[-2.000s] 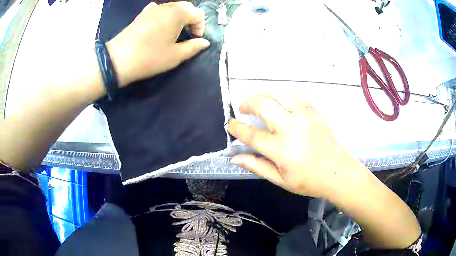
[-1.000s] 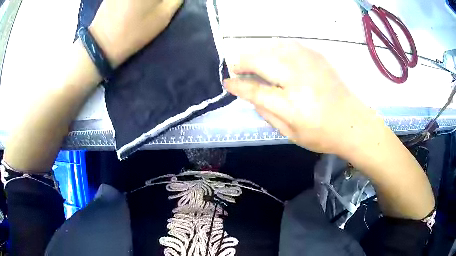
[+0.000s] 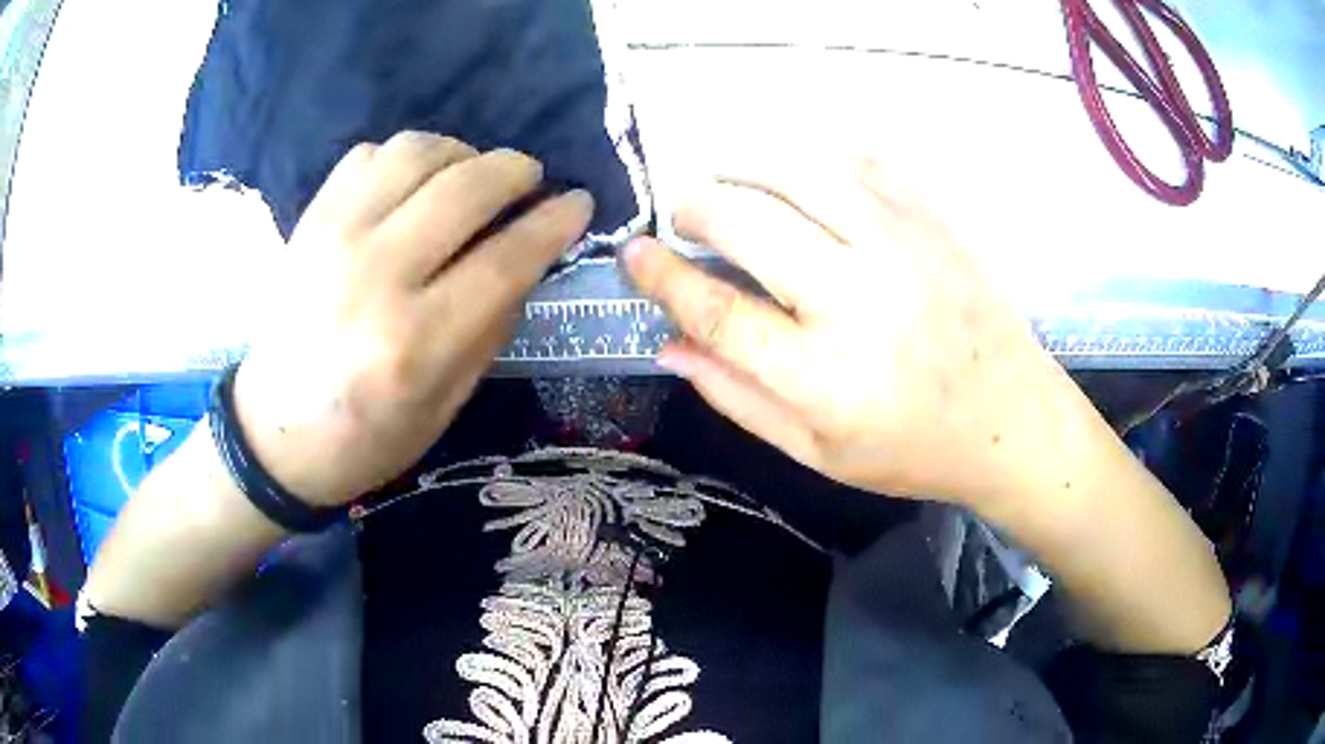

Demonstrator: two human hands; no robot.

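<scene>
A dark navy garment panel (image 3: 414, 87) lies on the white machine table at the upper left, with a narrow white, frayed edge down its right side. My left hand (image 3: 400, 313) is over the panel's lower edge, fingers bent and fingertips at the cloth near the lower right corner. My right hand (image 3: 857, 327) is at that same corner from the right, its thumb and fingers close to the white edge. The fingertips partly hide the corner, so how firmly either hand pinches the cloth is hard to tell. The needle area is out of view.
Red-handled scissors (image 3: 1155, 95) lie at the upper right, blades cut off by the frame's edge. A printed ruler tape (image 3: 596, 329) runs along the table's front edge. A blue crate (image 3: 124, 451) is below left. Pale scraps (image 3: 995, 581) show below right. The wearer's braided top is below.
My left hand has moved down from the panel's upper part to its lower edge. My right hand stays by the corner. The panel's lower edge is now drawn up, and the scissors sit higher in view.
</scene>
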